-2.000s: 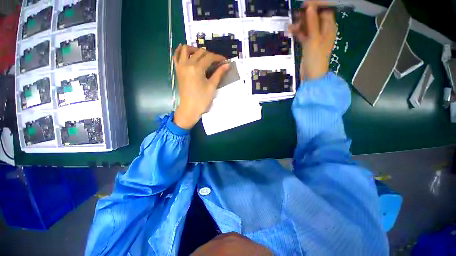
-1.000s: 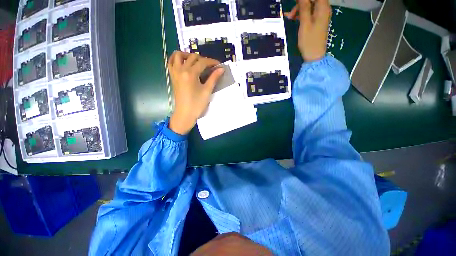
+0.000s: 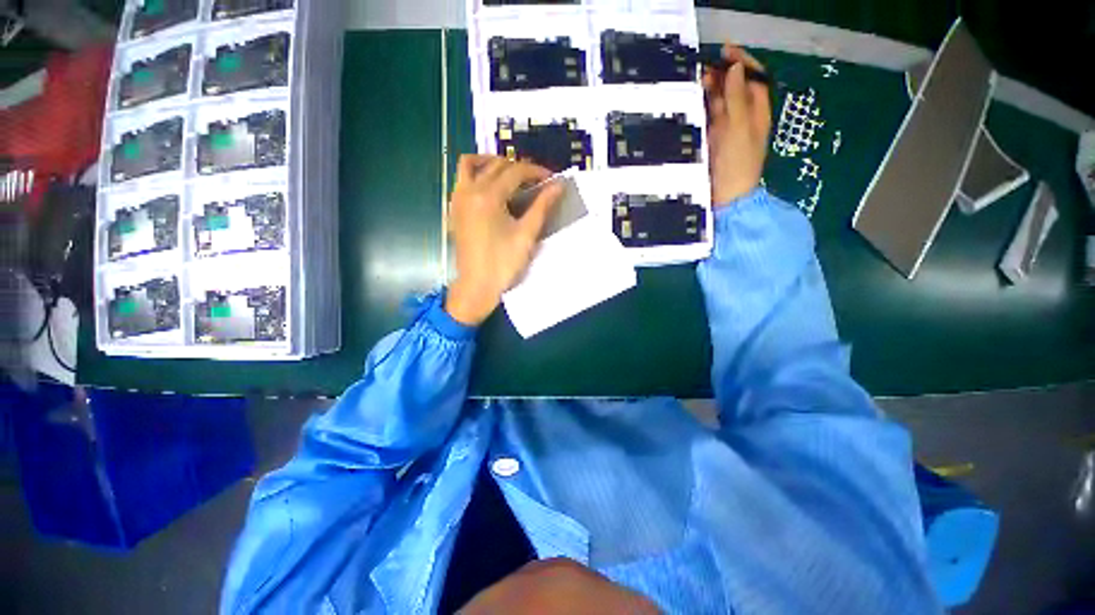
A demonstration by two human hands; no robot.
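Observation:
My left hand [image 3: 495, 234] grips a grey-brown adhesive sheet [image 3: 564, 207] between thumb and fingers, over the lower left of the tray. Its white backing paper [image 3: 569, 286] hangs below. My right hand [image 3: 740, 130] is at the tray's right edge and holds dark tweezers [image 3: 747, 70], their points reaching left over a black circuit board [image 3: 648, 57] in the right column. Any piece at the tips is too small to tell. The white blister tray [image 3: 664, 251] holds black boards in two columns. My left fingers partly cover one board [image 3: 543, 141].
A tall stack of white trays [image 3: 315, 240] with silvery boards stands at left. A white lattice offcut [image 3: 796, 123] and crumbs lie right of my right hand. Grey-brown spare sheets [image 3: 919, 156] lie farther right on the green mat [image 3: 817, 324]. A blue bin [image 3: 132, 463] is below left.
My right hand has moved down and left to the tray's edge, with the tweezers now over a right-column board. The white lattice has come into view. My left hand still holds the sheet.

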